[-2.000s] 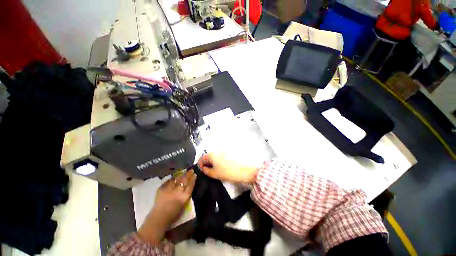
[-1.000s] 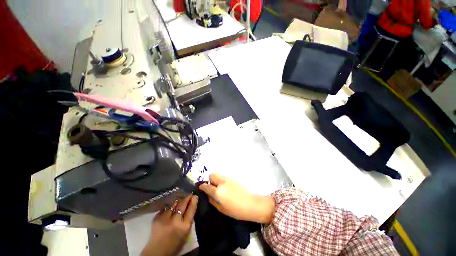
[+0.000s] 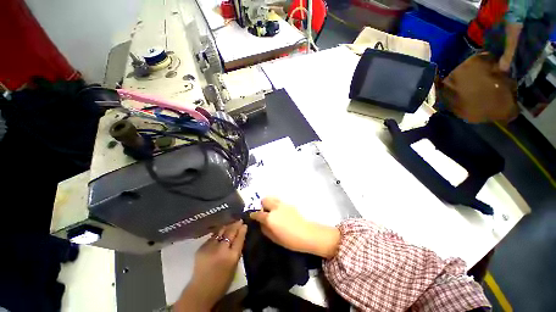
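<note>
A black fabric piece [image 3: 268, 268] lies on the machine bed, its narrow end under the front edge of the grey MITSUBISHI cover [image 3: 174, 198]. My right hand [image 3: 292, 228] pinches that end from the right with thumb and fingers. My left hand [image 3: 216, 265], with a ring, has its fingertips on the fabric's left edge, close to the right fingertips. The needle and presser foot are hidden by the cover and fingers. A white sheet [image 3: 274, 173] lies flat behind my hands.
A black frame piece [image 3: 445, 158] lies on the table at right, before the control panel [image 3: 393, 80]. A large black heap [image 3: 36, 170] is at left. Cables and a pink-handled tool [image 3: 161, 102] lie on the machine head. A person's arm [image 3: 511, 46] holds a brown carton [image 3: 481, 88] at upper right.
The black fabric's end stays at the needle area, with its body now bunched below my hands. The view has shifted. A person with a brown carton has appeared at upper right.
</note>
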